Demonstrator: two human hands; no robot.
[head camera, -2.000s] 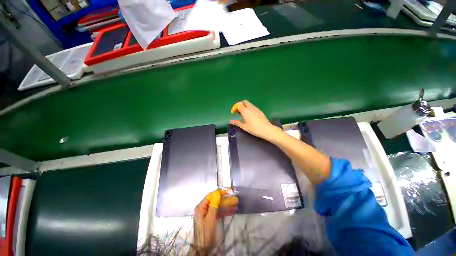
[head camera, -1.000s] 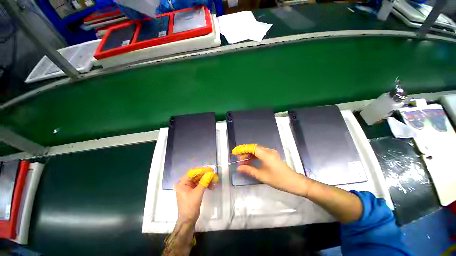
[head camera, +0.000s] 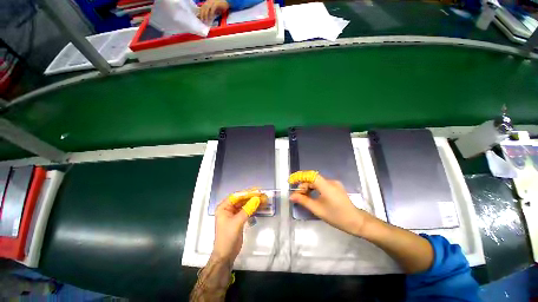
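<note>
Three dark grey tablets lie back up in a white foam tray (head camera: 194, 236): a left tablet (head camera: 245, 159), a middle tablet (head camera: 327, 156) and a right tablet (head camera: 413, 177). My left hand (head camera: 233, 227) and my right hand (head camera: 330, 203) wear yellow finger cots. Both pinch a clear protective film (head camera: 277, 190), stretched between them above the left and middle tablets. Its lower part hangs over the tray's front and looks shiny and wrinkled. My hands cover the lower parts of these two tablets.
A green conveyor belt (head camera: 248, 94) runs behind the tray. Across it, another person's hand (head camera: 212, 10) is over a red tray (head camera: 248, 25). A dispenser bottle (head camera: 481, 138) and crinkled film (head camera: 498, 206) are at right. Another red tray (head camera: 32, 218) is at far left.
My right hand has come back from the middle tablet's top edge to the film near my left hand. The view has shifted, and a hand with a white sheet shows across the belt.
</note>
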